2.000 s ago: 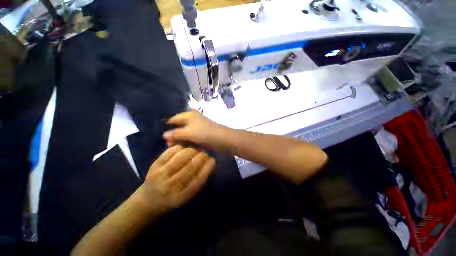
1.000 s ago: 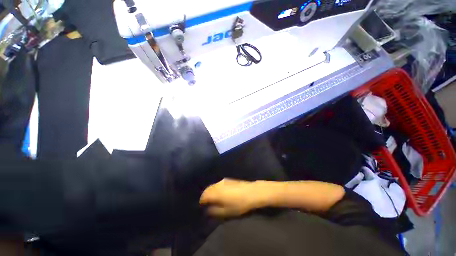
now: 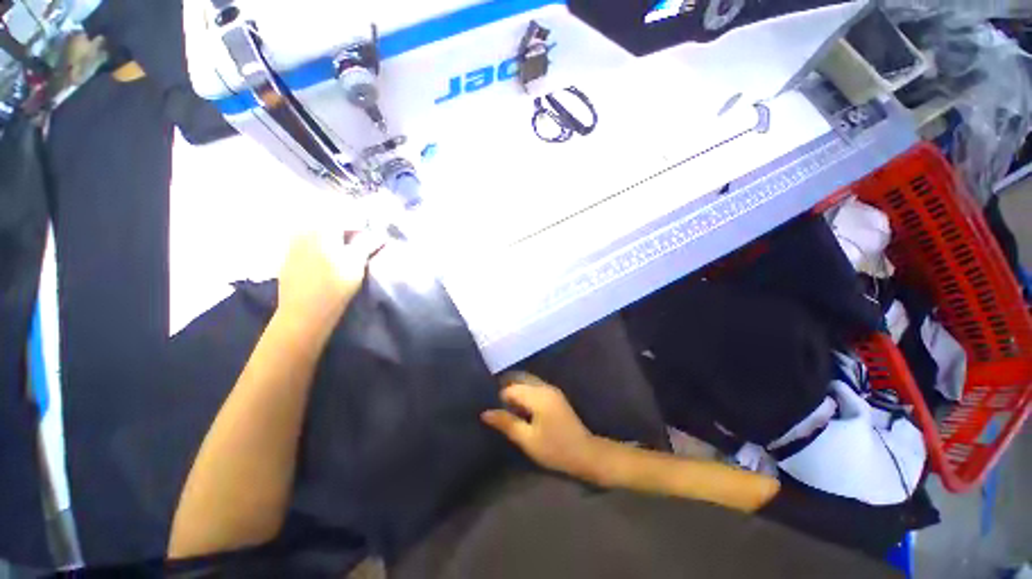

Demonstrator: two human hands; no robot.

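Observation:
A black fabric panel (image 3: 390,407) runs from the needle area over the table's near edge towards my lap. My left hand (image 3: 320,277) is at the needle area, its fingertips at the fabric's upper end just left of the presser foot; glare hides whether they pinch it. My right hand (image 3: 549,424) is low over the black fabric near the table edge, thumb and fingers apart. The white sewing machine head (image 3: 453,68) stands above, with a blue stripe. The presser foot area (image 3: 379,221) is washed out by bright light.
Black-handled snips (image 3: 562,113) lie on the bed under the arm. A grey ruler strip (image 3: 679,215) lines the near edge. A red slotted basket (image 3: 979,294) at right holds black and white pieces. Long black panels (image 3: 119,226) lie at left.
My left hand, mostly out of sight one second ago, is now at the needle. The black fabric shifted from a wide blurred spread at left. My right hand's fingers have opened from a curled shape.

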